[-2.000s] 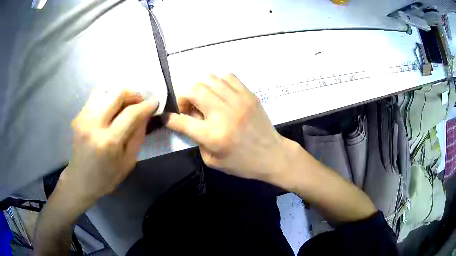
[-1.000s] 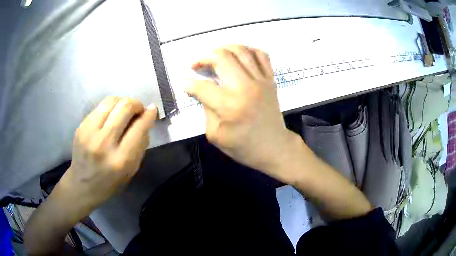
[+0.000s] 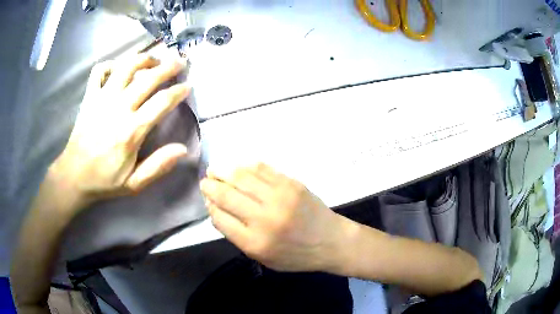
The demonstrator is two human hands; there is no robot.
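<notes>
A grey-brown garment panel (image 3: 166,196) lies over the left of the white machine bed, its right edge running up to the presser foot (image 3: 174,42) at the top. My left hand (image 3: 116,132) lies flat on the panel with fingers spread, its fingertips just below the foot. My right hand (image 3: 270,218) has its fingertips closed at the panel's right edge, near the table's front; the exact pinch is hidden. The needle point is too small to tell.
Orange-handled scissors (image 3: 402,17) lie on the bed at the top. A round silver part (image 3: 219,35) sits right of the foot. A small metal fitting (image 3: 509,44) is at the far right. Grey (image 3: 408,214) and pale green cloth bundles (image 3: 528,239) hang below the right table edge.
The view has shifted up, showing the foot and scissors. My left hand has moved up the panel and opened out flat. My right hand has come back to the panel's edge. The dark edge strip no longer shows.
</notes>
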